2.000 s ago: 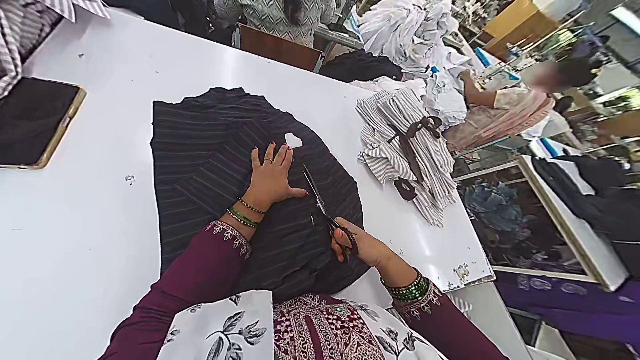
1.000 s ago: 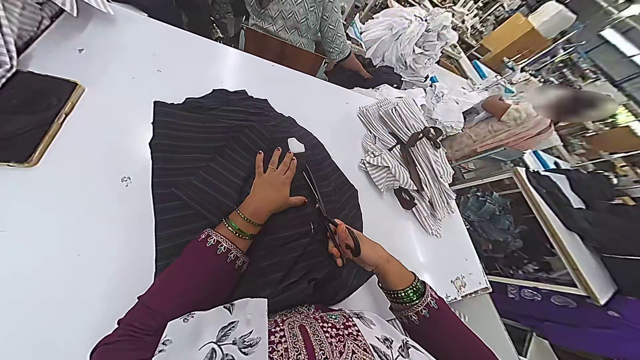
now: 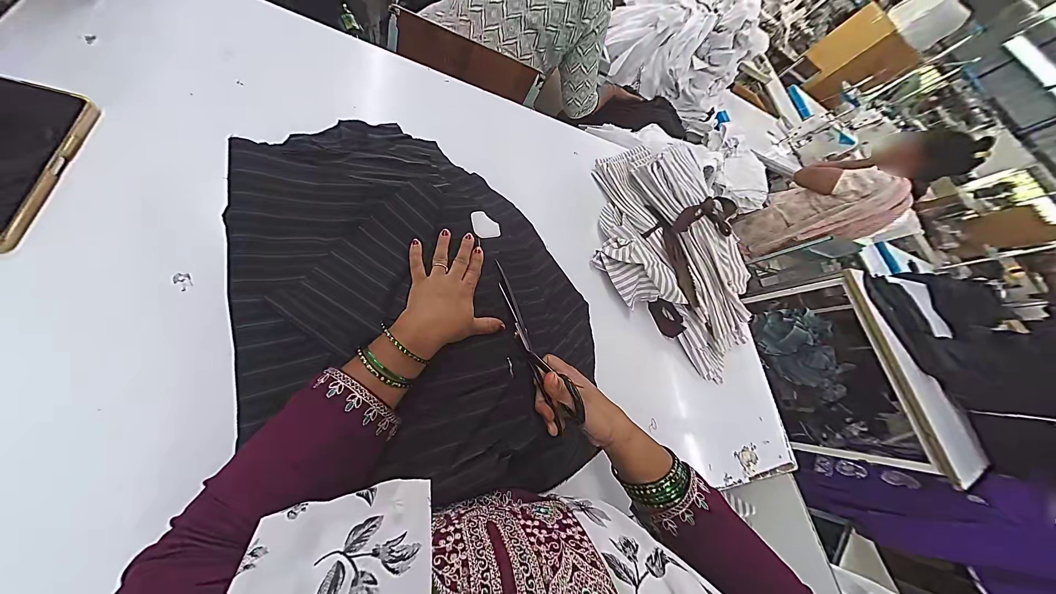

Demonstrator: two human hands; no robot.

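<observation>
Dark striped fabric [image 3: 330, 247] lies spread on the white table. Flat on its middle rests my left hand [image 3: 445, 301], fingers apart, holding nothing. A small white piece [image 3: 485, 225], of paper or chalk, lies on the cloth just beyond the fingertips. My right hand [image 3: 577, 404] has its fingers in the handles of a pair of scissors [image 3: 525, 334], right of my left hand. The blades point away from me over the fabric and look nearly closed; whether cloth is between them I cannot tell.
Right of the fabric lies a bundle of striped cloth pieces [image 3: 685, 247] tied with a dark strip. A phone or tablet [image 3: 41, 157] with a gold edge is at the far left of the white table [image 3: 124, 355]. Two people are beyond it, near heaped white cloth [image 3: 685, 49].
Both hands stay in nearly the same places on the fabric. The person across the table has moved an arm onto dark cloth; the person at the right has shifted posture.
</observation>
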